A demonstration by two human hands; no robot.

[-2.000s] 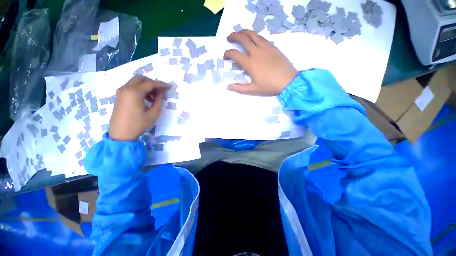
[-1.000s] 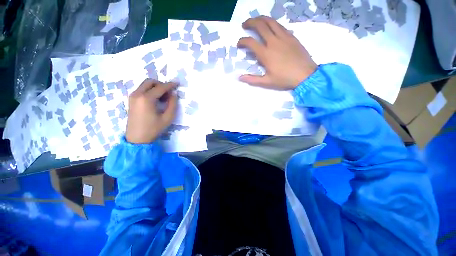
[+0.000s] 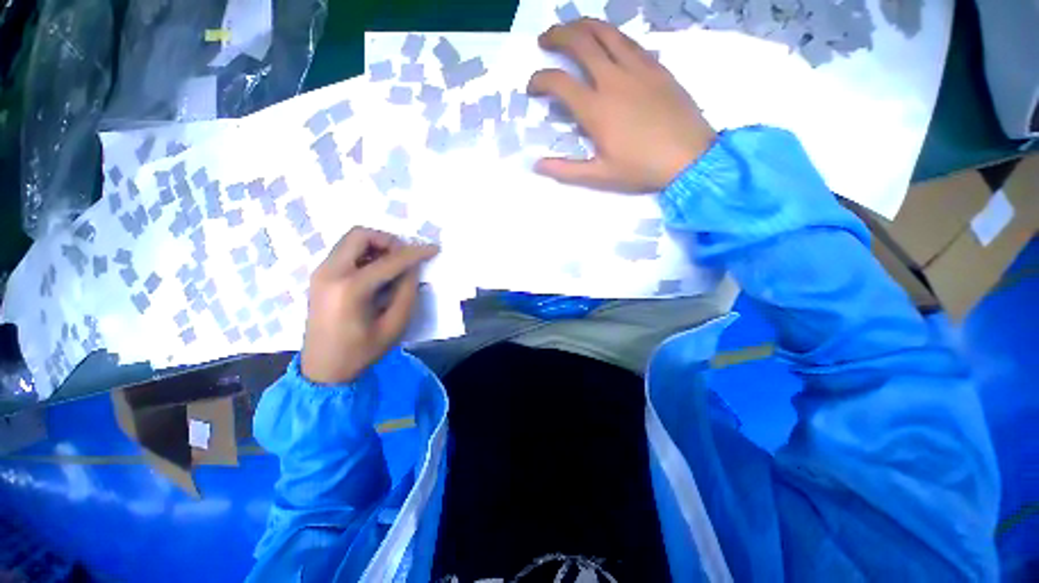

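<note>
Many small flat grey pieces (image 3: 264, 247) lie scattered over overlapping white paper sheets (image 3: 536, 233). A denser pile of grey pieces (image 3: 826, 29) lies on the far right sheet. My left hand (image 3: 362, 298) is low over the middle sheet, thumb and forefinger close together beside a grey piece (image 3: 428, 231); whether they pinch it cannot be told. My right hand (image 3: 624, 112) rests over the sheet to the right, fingers spread and bent, with grey pieces beside and partly under them. No held piece shows in it.
Crumpled clear plastic bags (image 3: 171, 68) with white labels lie on the green bench at far left. Part of a grey-white device (image 3: 1014, 63) shows at the right edge. Cardboard boxes (image 3: 963, 233) stand below the bench edge, right and left.
My left hand has moved right and nearer to my body, uncovering grey pieces at the middle sheet. My right hand has stayed over nearly the same pieces. The view has shifted slightly.
</note>
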